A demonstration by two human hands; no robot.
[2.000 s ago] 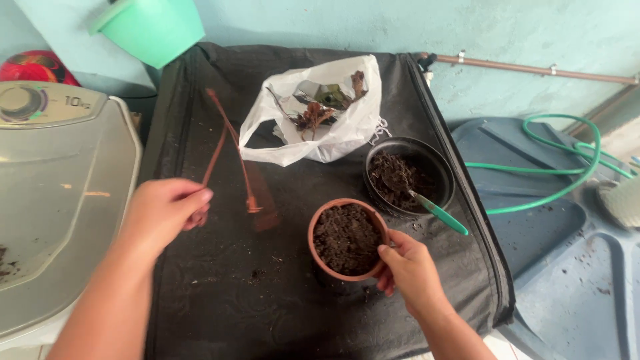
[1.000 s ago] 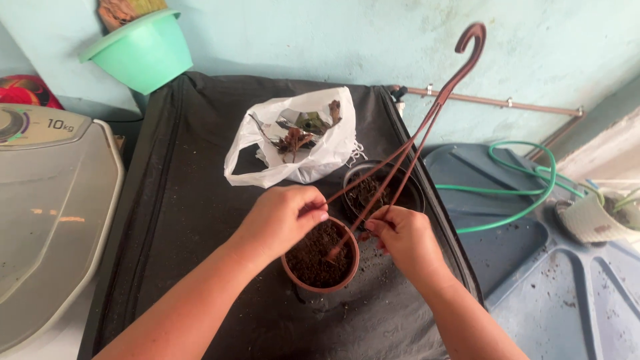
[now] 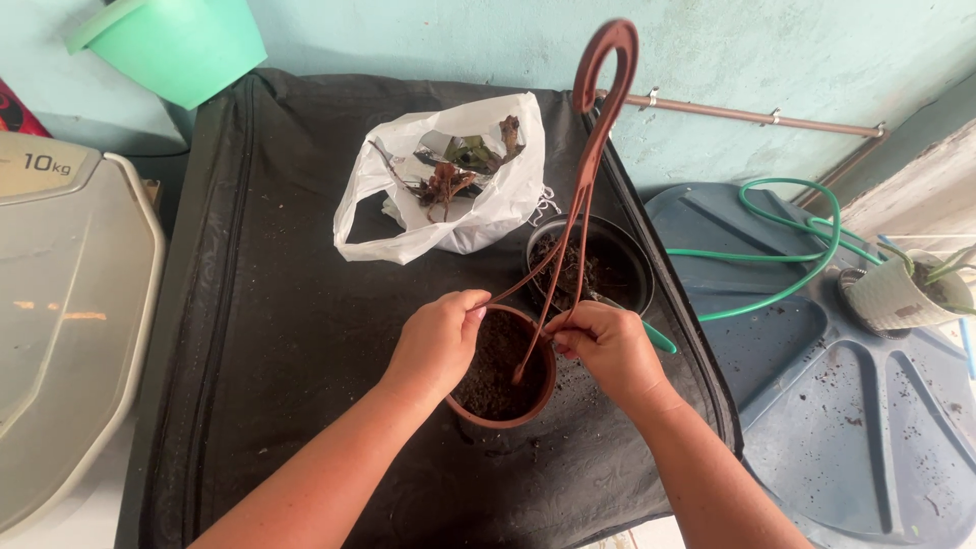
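Note:
A brown plastic pot hanger (image 3: 591, 164) stands upright over a brown plastic pot (image 3: 501, 422) filled with dark soil. Its hook is at the top, and its three thin arms spread downward. My left hand (image 3: 442, 339) pinches the end of one arm at the pot's upper left rim. Another arm is pinched in my right hand (image 3: 610, 347), close to the right rim. The third arm hangs free, its tip over the soil. Just behind my right hand is a black bowl (image 3: 637, 263) of soil with a green-handled tool (image 3: 659, 338) leaning in it.
A white plastic bag (image 3: 473, 236) with dried leaves lies on the black-covered table (image 3: 305, 320). On the left is a machine with a lid (image 3: 69, 305); a green pot (image 3: 183, 53) is behind it. A blue surface (image 3: 801, 396) at right bears a green hose (image 3: 831, 221) and a potted plant (image 3: 907, 293).
The hanger was low beside my left hand and now stands over the pot. My right hand has let go of the pot's rim and taken one hanger arm.

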